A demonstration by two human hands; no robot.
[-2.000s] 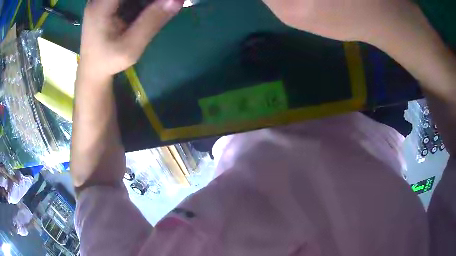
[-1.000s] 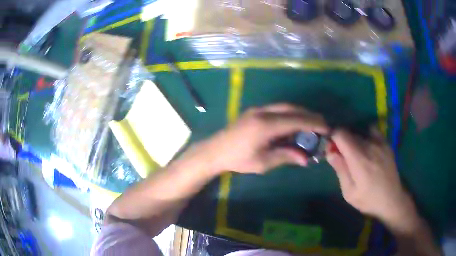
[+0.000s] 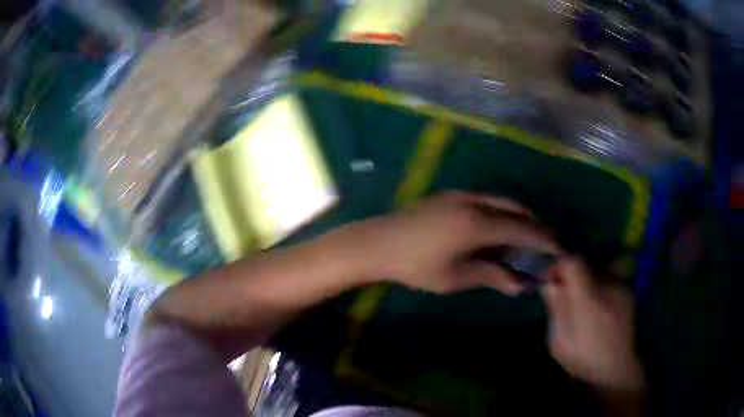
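My left hand (image 3: 465, 244) reaches in from the left over the green mat (image 3: 481, 171) and grips a small round unit (image 3: 529, 261) between thumb and fingers. The unit looks dark with a paler face, and it is blurred. My right hand (image 3: 591, 322) is close against the unit's right side, its fingertips beside a small red spot. Blur and shadow hide whether the right fingers hold a red handle or the unit itself.
Label sheets with yellow backing (image 3: 277, 175) lie left of my left forearm. Behind the mat is a brown cardboard sheet (image 3: 489, 49) with clear wrap and several dark round units (image 3: 624, 73) at back right. Another brown sheet (image 3: 175, 89) is at back left.
The view has swung and darkened since a second ago. Both hands stay together at the round unit and sit slightly lower in the picture. Two seconds ago they were cut off at the top edge.
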